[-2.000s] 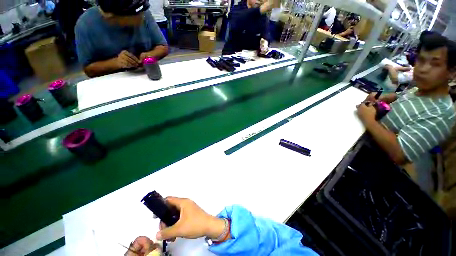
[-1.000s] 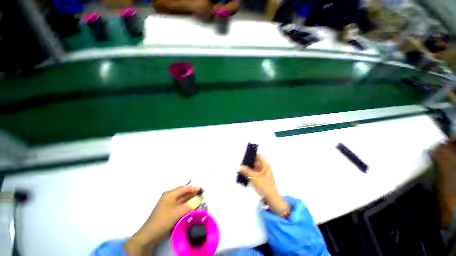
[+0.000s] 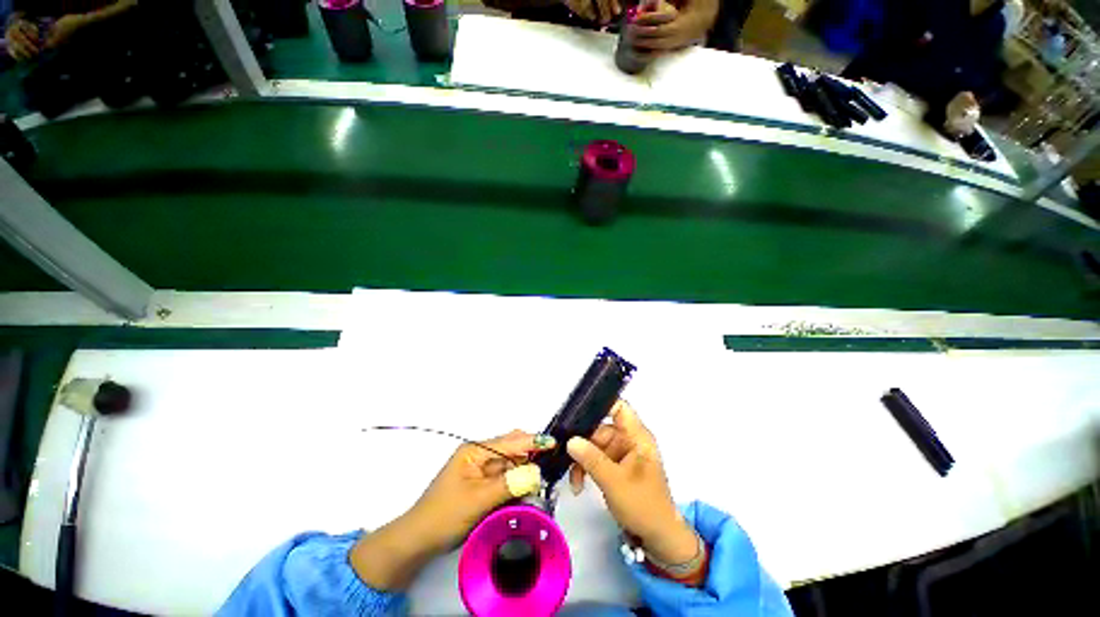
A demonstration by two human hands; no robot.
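A hair dryer head (image 3: 483, 566) with a magenta flared ring faces up at the bench's near edge, below my hands. My right hand (image 3: 627, 470) holds a black handle shell (image 3: 591, 395), tilted up and to the right, by its lower end. My left hand (image 3: 483, 482) has a pale wrap on a fingertip and pinches at the shell's lower end, where it meets the head's neck. A thin dark lead wire (image 3: 416, 429) sticks out to the left from my left fingers. What the fingertips grip exactly is hidden.
A loose handle shell (image 3: 917, 430) lies at right. A mallet (image 3: 80, 470) lies at far left. Another dryer head (image 3: 603, 181) stands on the green belt (image 3: 458, 247). Across it, a person's hands (image 3: 670, 24) hold a head; black shells (image 3: 830, 97) lie nearby. White frame posts stand at left.
The view has swung left and steadied. The shell has moved from apart at the right to the head's neck, and my two hands have come together there. The mallet now shows fully.
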